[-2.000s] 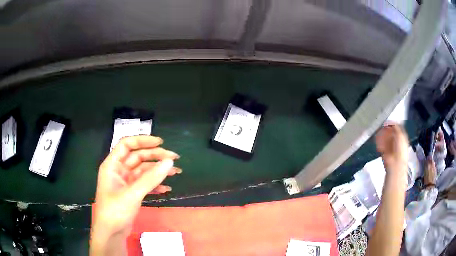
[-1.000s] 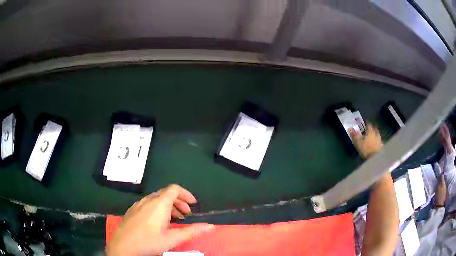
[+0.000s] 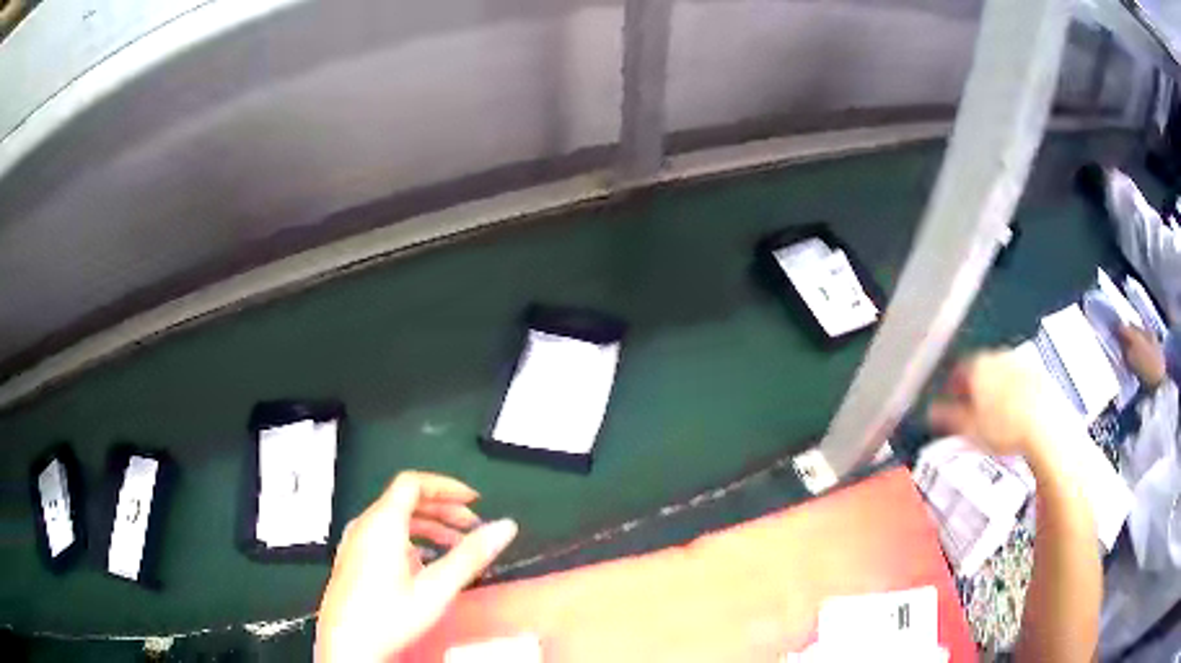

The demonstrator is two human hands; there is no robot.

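My left hand (image 3: 404, 560) is over the near belt edge and the mat's left side, thumb and fingers apart, with nothing visible in it. My right hand (image 3: 1000, 404) is blurred, right of the metal post and above the papers; whether it holds anything cannot be told. Several black trays with white papers lie on the green belt; one tray (image 3: 557, 395) is in the middle, another (image 3: 819, 285) nearer the post. A white leaflet stack (image 3: 495, 650) is cut off by the bottom edge of the red-orange mat area (image 3: 699, 570). White printed cards (image 3: 881, 627) lie at the mat's right.
The pale metal post (image 3: 939, 259) rises between the mat and the belt's right part. White paper bundles (image 3: 1078, 356) and a printed sheet (image 3: 971, 499) lie right of the mat, beside a heap of rubber bands (image 3: 1004, 589). A co-worker's hand (image 3: 1142, 355) is at far right.
My right hand has drawn back from a tray beyond the post to above the papers. My left hand stays near the belt edge, fingers apart. The view has tilted, and more of the mat shows.
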